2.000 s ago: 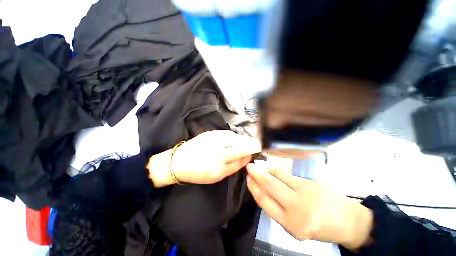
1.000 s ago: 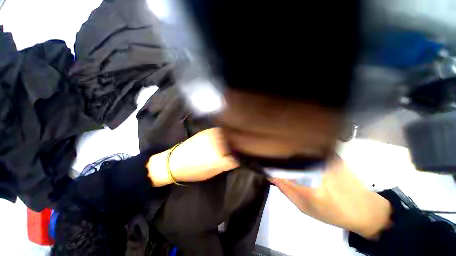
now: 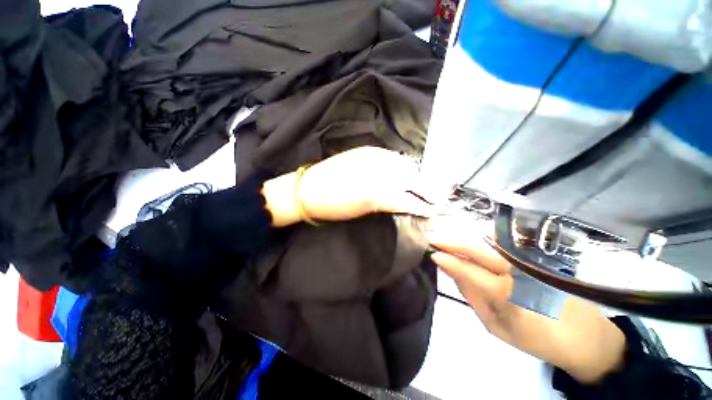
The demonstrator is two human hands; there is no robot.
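The dark brown cloth workpiece (image 3: pixel 336 266) lies on the table below the sewing machine head (image 3: pixel 562 117) and hangs over the front edge. My left hand (image 3: pixel 355 183) has its fingertips on the cloth at the needle area, pinching its edge. My right hand (image 3: pixel 488 289) comes from the right, its fingertips pinching the same edge close to my left fingertips. The machine's metal parts partly cover my right hand. The needle tip is lost in glare.
A dark crumpled pile (image 3: pixel 62 148) lies at the left, with flatter dark pieces (image 3: pixel 265 47) behind the workpiece. A red bin (image 3: pixel 37 308) and a blue crate (image 3: pixel 69 319) are at lower left. A patterned can (image 3: pixel 443 23) stands behind the needle area.
A blurred dark head shape that covered the needle area is gone, and the machine head now shows large at the right. The view has shifted. Both hands remain at the cloth edge.
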